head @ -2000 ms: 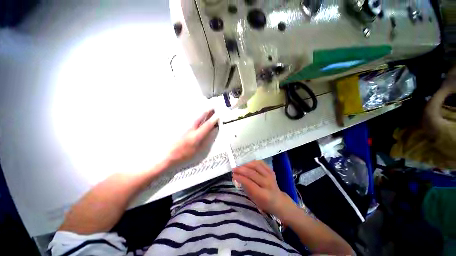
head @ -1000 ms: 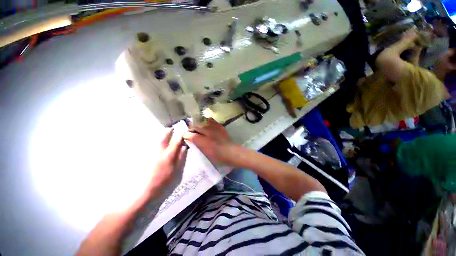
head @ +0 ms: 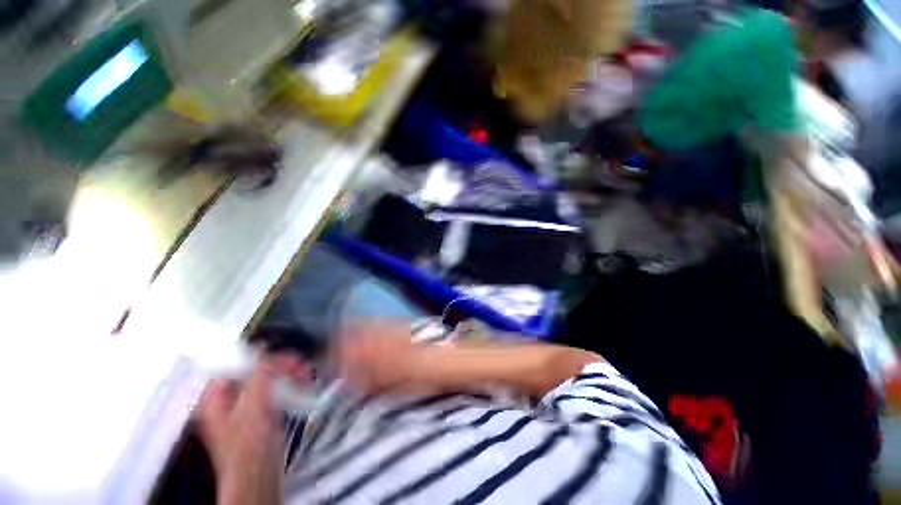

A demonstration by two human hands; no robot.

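The view is strongly blurred. My left hand (head: 242, 429) is at the table's front edge, at the lower left, fingers pointing up. A pale, narrow strip (head: 219, 359), perhaps white tape, shows by its fingertips. My right hand (head: 361, 345) is over my lap, just right of the left hand; its fingers are smeared. Whether either hand grips the strip cannot be told. The sewing machine's green panel with a lit screen (head: 107, 79) is at the upper left. The needle area is not clearly visible.
Black scissors (head: 252, 163) lie on the table beside the machine. A yellow box (head: 341, 104) with clear plastic is at the table end. A blue crate (head: 395, 271) with black, white-striped pieces stands beside my lap. A person in green (head: 726, 84) is at the upper right.
The view has swung right, so the machine now sits at the left edge. Both hands have left the needle area and are at the table's front edge and lap.
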